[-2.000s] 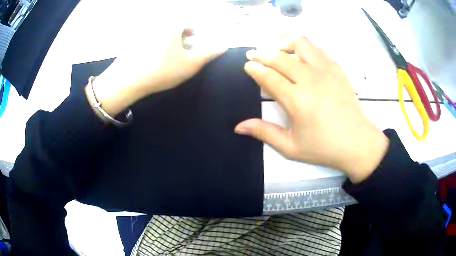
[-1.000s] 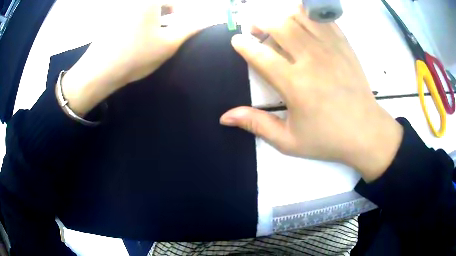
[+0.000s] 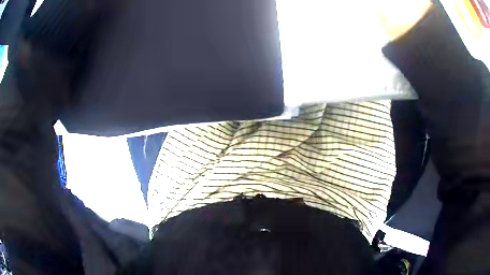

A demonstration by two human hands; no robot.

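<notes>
The dark panel [image 3: 182,59] lies over the white table's front edge, cut off by the top of the picture. A thin white edge shows along its lower and right border. My right hand [image 3: 405,20] is mostly cut off at the top right; only a bright, blurred part near the wrist shows, so its fingers are hidden. My left hand is out of the picture; only the dark left sleeve shows at the left.
The striped lap cloth [image 3: 279,156] lies below the table edge. White pieces [image 3: 102,172] are low at the left. Parts of the red and yellow shears handles [image 3: 473,16] show at the top right corner. The white table [image 3: 333,59] is overexposed.
The view has tipped down towards the lap. The machine area and my left hand have left the picture, and my right hand is nearly out of it.
</notes>
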